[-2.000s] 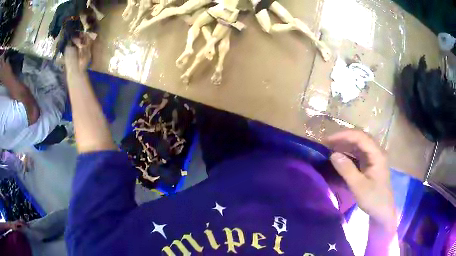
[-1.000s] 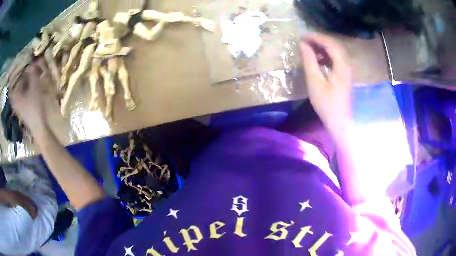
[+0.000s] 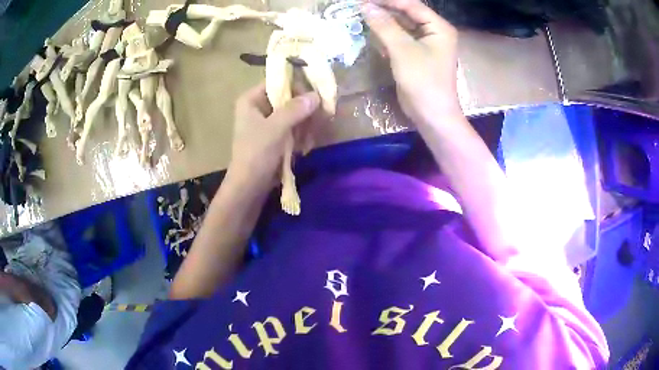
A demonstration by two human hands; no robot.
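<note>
My left hand [image 3: 271,119] is closed around a pair of cream figure legs [image 3: 279,76], the hip end up and one foot hanging down towards me. A dark hip band [image 3: 294,61] crosses the top of the thighs, with a dark strip sticking out to the left. My right hand [image 3: 419,54] is at the top right of the whitish glue wad [image 3: 352,49], fingertips together. Whether it holds a thin stick cannot be told. The hip end of the legs overlaps the wad in view and looks washed out.
Several cream figure legs [image 3: 148,87] with dark bands lie on the tan table [image 3: 209,108] at the left. Dark pieces [image 3: 498,16] lie at the top right. A parts crate with cream pieces [image 3: 184,217] is below the table edge. A person's sleeve [image 3: 43,267] shows lower left.
My left hand has come from the pile at the far left to the middle and now holds a pair of legs. My right hand has moved left and up to the glue wad.
</note>
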